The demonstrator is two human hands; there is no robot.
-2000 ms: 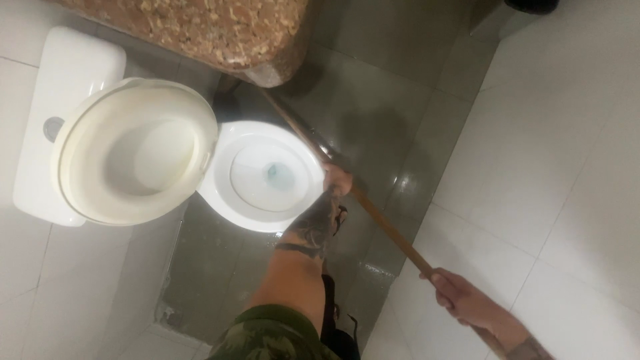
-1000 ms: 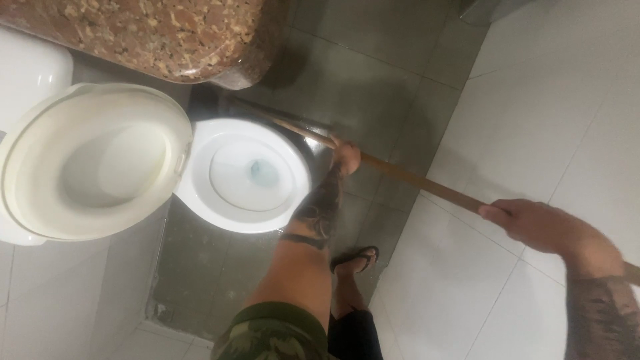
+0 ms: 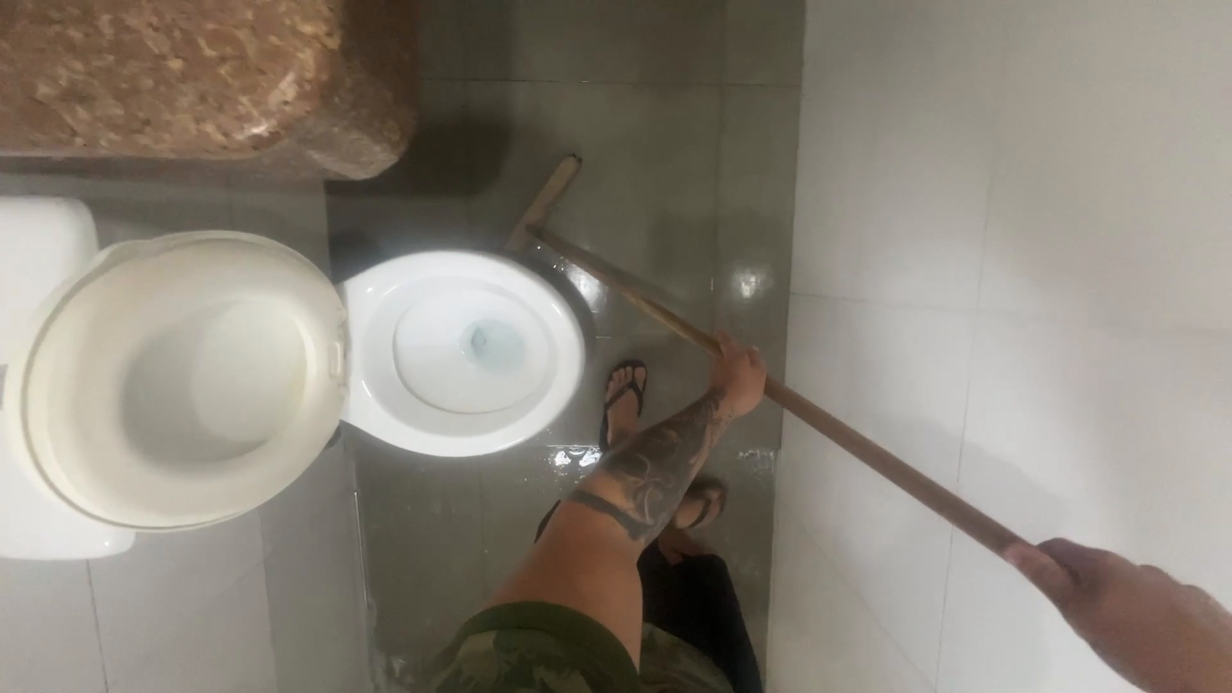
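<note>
A floor squeegee with a long wooden handle (image 3: 866, 443) runs diagonally across the head view. Its crosspiece head (image 3: 552, 197) lies on the wet tiled floor, just beyond the rim of the white toilet bowl (image 3: 462, 433). My left hand (image 3: 739, 375) is closed around the handle near its middle. Further up, towards the right edge, my right hand (image 3: 1121, 592) grips the upper part, and the handle's end is hidden by it. The raised toilet seat and lid (image 3: 183, 385) stand against the cistern, left of the bowl, with bluish water in the bowl.
A speckled brown stone counter (image 3: 192, 82) with a rounded corner juts in at upper left. The white cistern (image 3: 58, 231) is at the left edge. Pale wall tiles (image 3: 885, 192) rise on the right. My feet in flip-flops (image 3: 626, 393) stand on the wet floor beside the bowl.
The squeegee head, hidden before near the toilet and counter, is now visible on the floor. My left hand has moved away from the bowl, still holding the handle.
</note>
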